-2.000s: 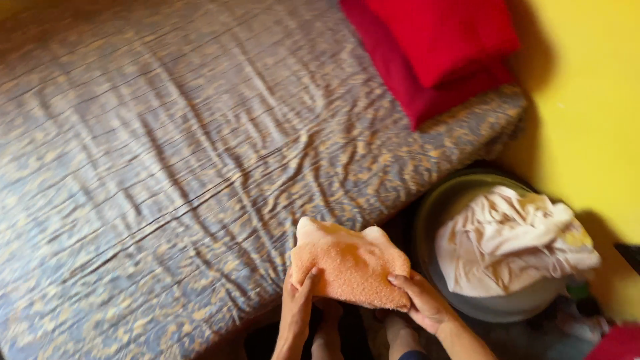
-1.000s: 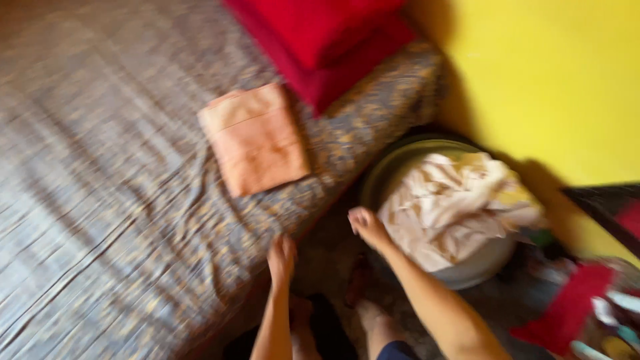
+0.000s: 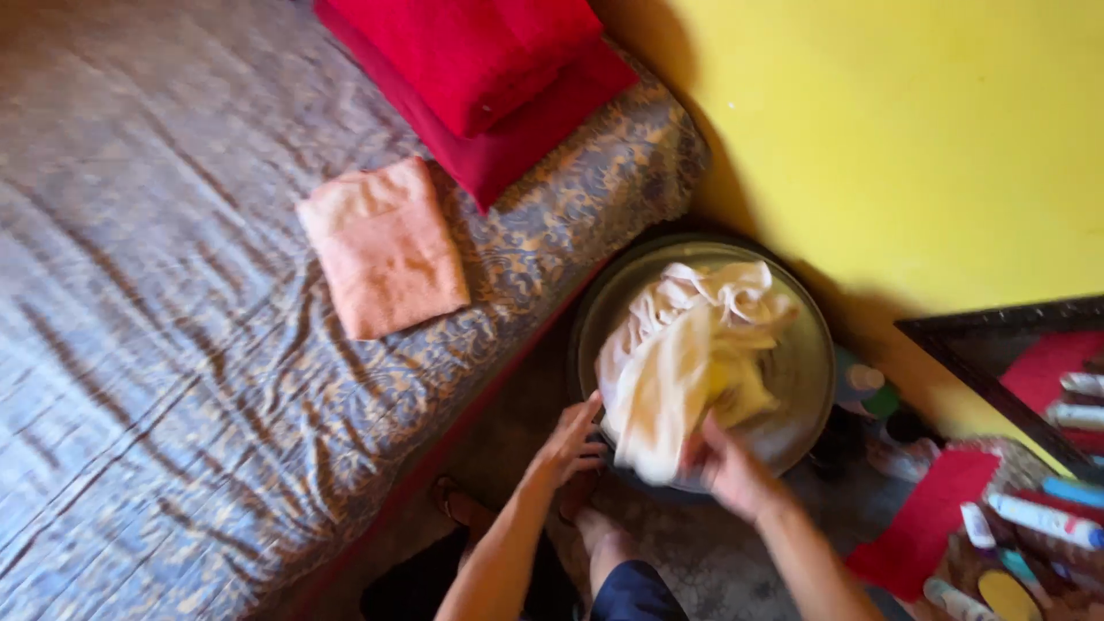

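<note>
A crumpled cream and yellow cloth (image 3: 673, 371) lies partly in a round metal basin (image 3: 811, 345) and is blurred at its near side. My right hand (image 3: 724, 466) grips that near side, over the basin's rim. Beside the basin's left edge is my left hand (image 3: 573, 444), fingers spread, holding nothing that I can see. A folded peach towel (image 3: 392, 254) rests flat on the patterned bedsheet (image 3: 198, 310), up and left of both hands.
Red pillows (image 3: 483, 78) lie at the bed's far corner. A yellow wall (image 3: 888, 138) rises behind the basin. To the right are a dark-framed mirror (image 3: 1000, 379), a red cloth (image 3: 936, 517) and several tubes and bottles (image 3: 1044, 517). My feet are on the floor between bed and basin.
Two seconds ago both hands held the peach towel; it now lies on the bed. My hands have moved to the basin, and my right hand has taken hold of the cloth.
</note>
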